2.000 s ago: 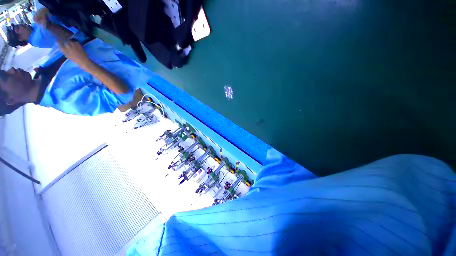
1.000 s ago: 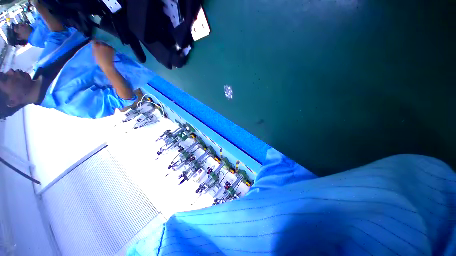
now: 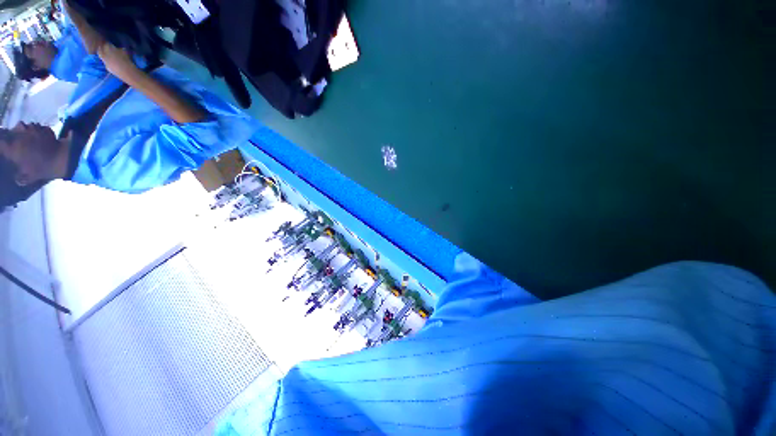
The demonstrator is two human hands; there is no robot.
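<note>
Neither of my hands is in view; only my blue striped smock [image 3: 544,366] fills the bottom. Nearest in front lies the glossy green work surface [image 3: 579,153], with a small cluster of tiny shiny pieces [image 3: 389,157] on it. A pile of black bracket-like parts [image 3: 255,51] lies at the upper left of the surface, with white patches. A small pale plate [image 3: 343,44] stands out at the pile's right edge.
A blue padded edge [image 3: 357,200] borders the green surface. Beyond it, a row of small metal-and-wire assemblies [image 3: 332,272] lies on a white surface. A brown carton [image 3: 219,169] sits near a person in blue [image 3: 136,145]. Another person is farther back at the upper left.
The nearer person's forearm has lifted from the blue edge towards the black parts, uncovering more of the brown carton. The black pile, shiny pieces and assemblies have not visibly moved.
</note>
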